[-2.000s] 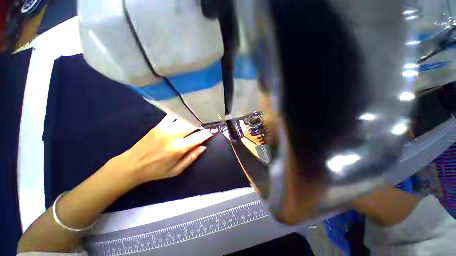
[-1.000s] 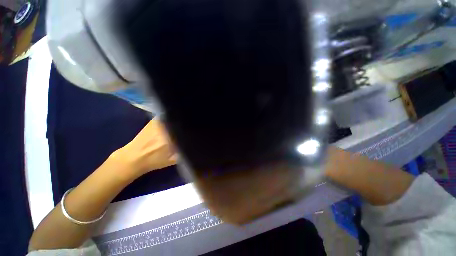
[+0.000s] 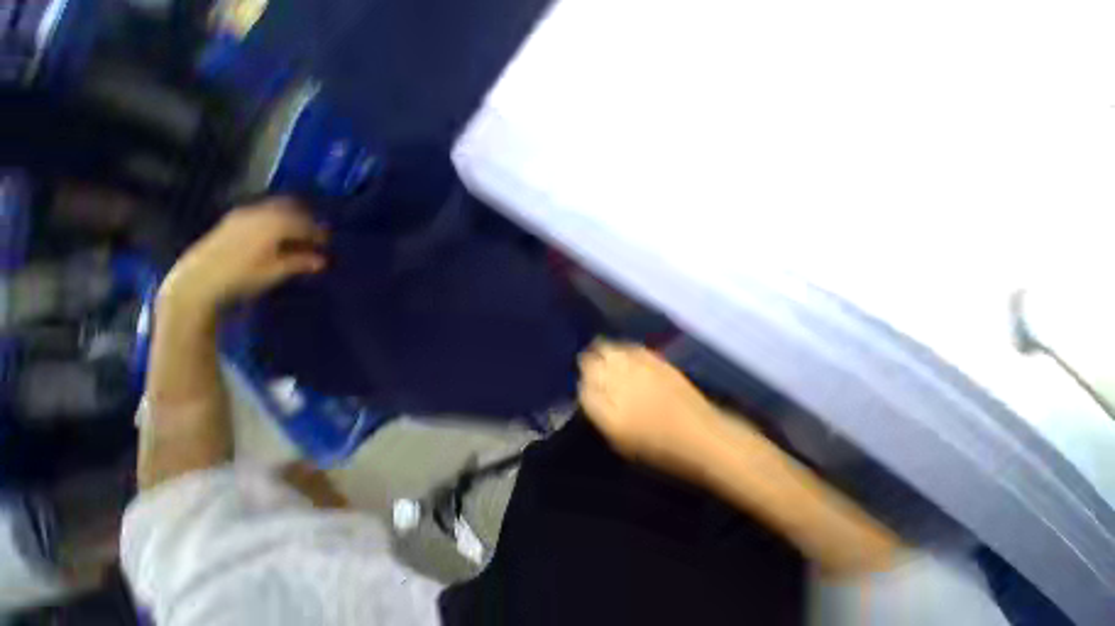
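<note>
A dark navy cloth panel [image 3: 428, 318] hangs off the table's left side, over a blue basket, between my two hands. My left hand [image 3: 259, 251] is blurred at the panel's left edge, with its fingers closed on the cloth. My right hand [image 3: 626, 394] is closed at the panel's right edge, beside the table edge and above my dark-clothed lap. Its fingertips are partly hidden by blur. The sewing head and needle are not in view.
The white table [image 3: 734, 135] fills the upper right, with its corner near the cloth. A small blurred metal part [image 3: 1025, 324] shows at its right. The blue basket [image 3: 324, 422] stands below the cloth. Blurred blue and dark items lie at the far left.
The view has swung from the sewing machine to the table's left side. Both hands have left the needle area and now hold the navy cloth off the table.
</note>
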